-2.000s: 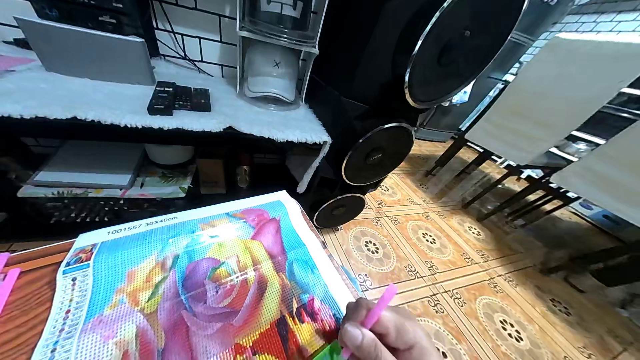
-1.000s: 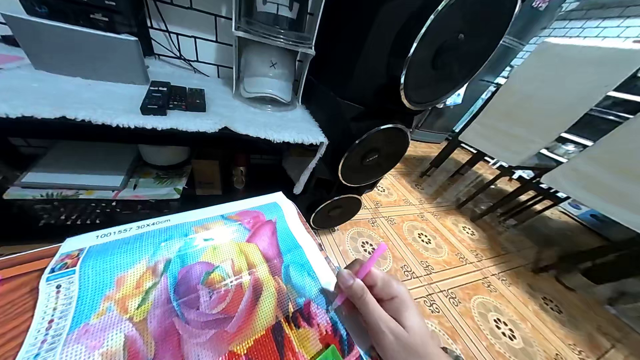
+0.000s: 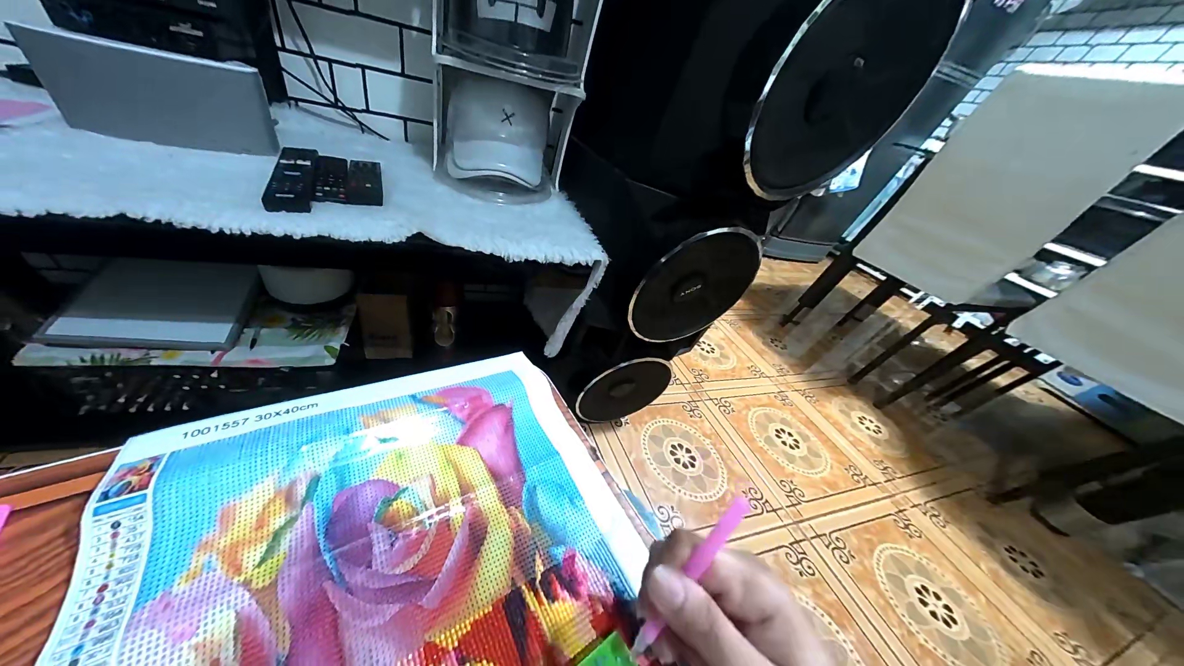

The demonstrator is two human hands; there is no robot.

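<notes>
My right hand (image 3: pixel 721 601) grips a pink pen-shaped applicator (image 3: pixel 708 555) at the bottom centre-right. The applicator's tip points down at the lower right corner of a diamond painting canvas (image 3: pixel 407 518) printed with colourful roses. Just left of the tip a bright green object (image 3: pixel 606 652) is cut off by the lower frame edge. A symbol chart runs down the canvas's left margin. My left hand is out of view.
The canvas lies on a wood-grain table (image 3: pixel 37 573). Beyond it are a shelf with a fluffy white cover (image 3: pixel 398 208), remote controls (image 3: pixel 319 178), a white cap (image 3: pixel 497 134) in a clear case, and black speakers (image 3: pixel 694 285). Covered chairs (image 3: pixel 1017 176) stand right on the patterned tile floor (image 3: pixel 786 444).
My right hand, with the pink applicator still in it, has come down from its place one second ago to the canvas's lower right area.
</notes>
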